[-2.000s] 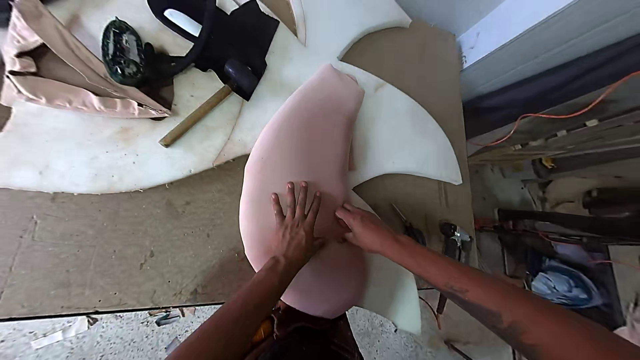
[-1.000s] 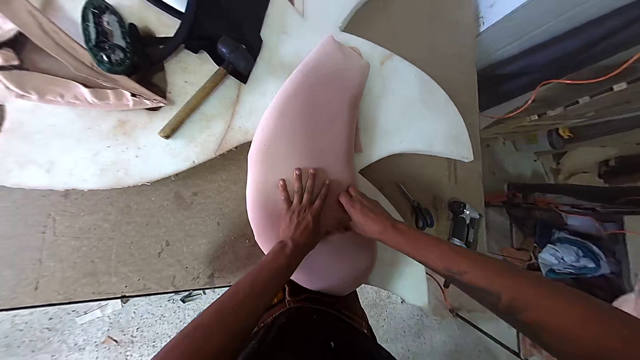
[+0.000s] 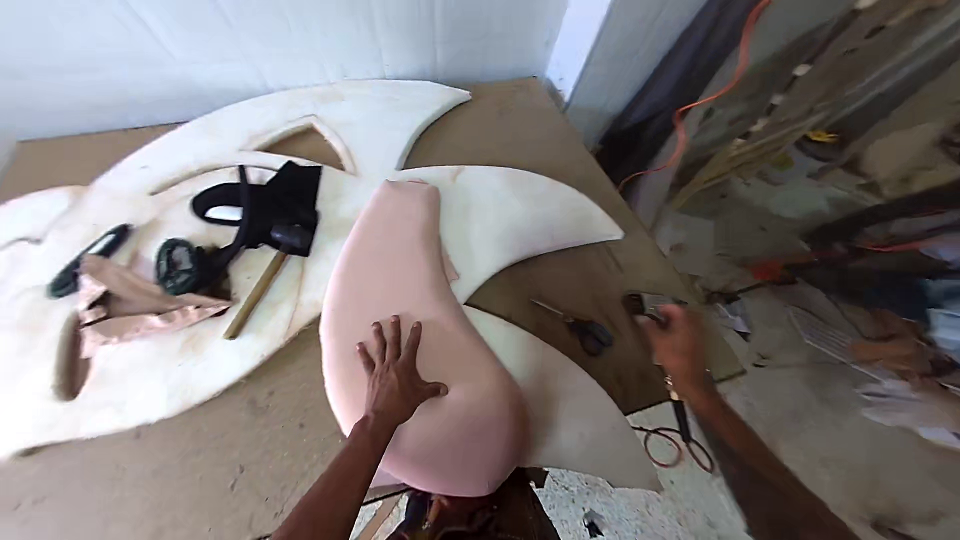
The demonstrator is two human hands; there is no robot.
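A curved, padded piece covered in pink fabric (image 3: pixel 420 300) lies over a large white foam cutout (image 3: pixel 525 202) at the table's near edge. Flat on its lower part rests my left hand (image 3: pixel 395 375), fingers spread. My right hand (image 3: pixel 675 345), blurred, is at the table's right edge on a pneumatic staple gun (image 3: pixel 646 306), whose hose hangs below. A pair of scissors with dark handles (image 3: pixel 589 336) lies between the pink piece and that hand.
On the white foam at left are a mallet with a wooden handle (image 3: pixel 259 292), black fabric (image 3: pixel 289 202), crumpled pink fabric (image 3: pixel 142 315) and dark green rolls (image 3: pixel 180 266). An orange cord (image 3: pixel 681 120) hangs at the right, above a cluttered floor.
My right hand has left the pink piece's edge and moved right to the staple gun. My left hand stays on the pink fabric. The view has shifted, showing more of the far wall.
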